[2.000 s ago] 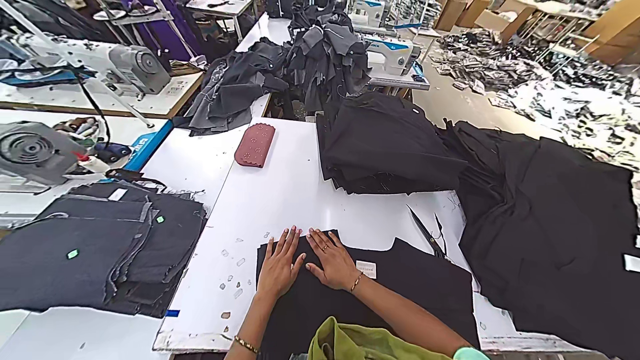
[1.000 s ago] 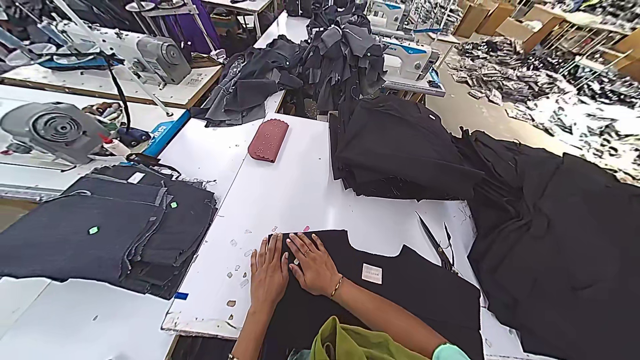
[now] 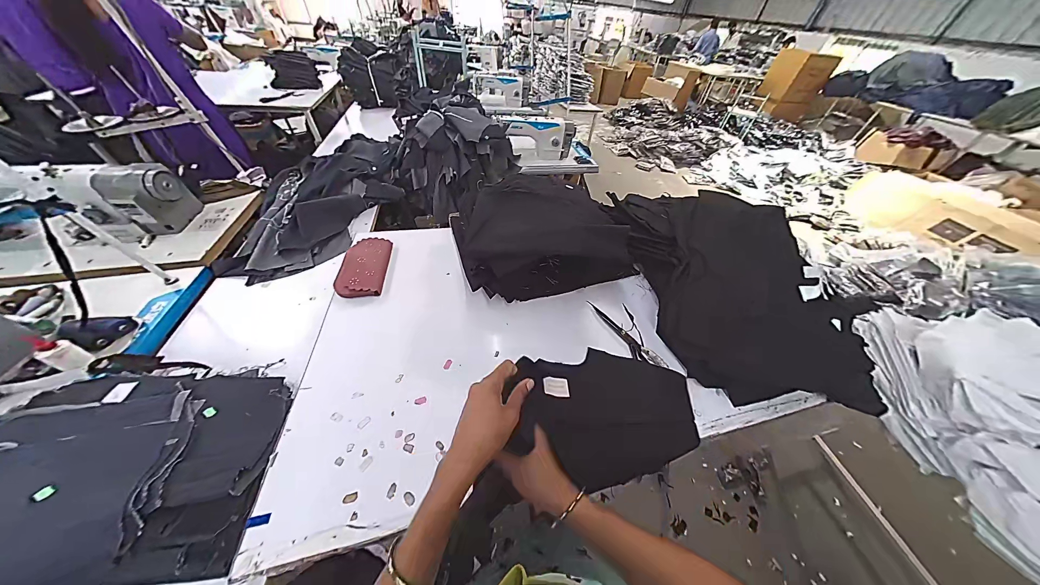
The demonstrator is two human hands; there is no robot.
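Note:
A black cut fabric piece (image 3: 617,414) with a pale label lies at the front edge of the white table, part of it hanging over. My left hand (image 3: 494,406) has its fingers and thumb on the fabric's left end, pinching its edge. Lower down, my right hand (image 3: 536,475) is against the same fabric, blurred, its fingers partly hidden, so its hold is unclear. Scissors (image 3: 630,335) lie just beyond the piece, beside a large pile of black fabric (image 3: 731,301).
Another black stack (image 3: 544,236) sits at the table's back. A red patterned case (image 3: 364,267) lies left of it. Dark fabric panels (image 3: 89,479) are stacked at left, near a sewing machine (image 3: 138,199). Small stickers (image 3: 408,447) dot the white tabletop. A person in purple (image 3: 162,73) is at upper left.
Both hands lay flat on the black piece; now they are at its left end, the left one pinching it. The piece has shifted and its left part hangs off the table. The view has tilted up.

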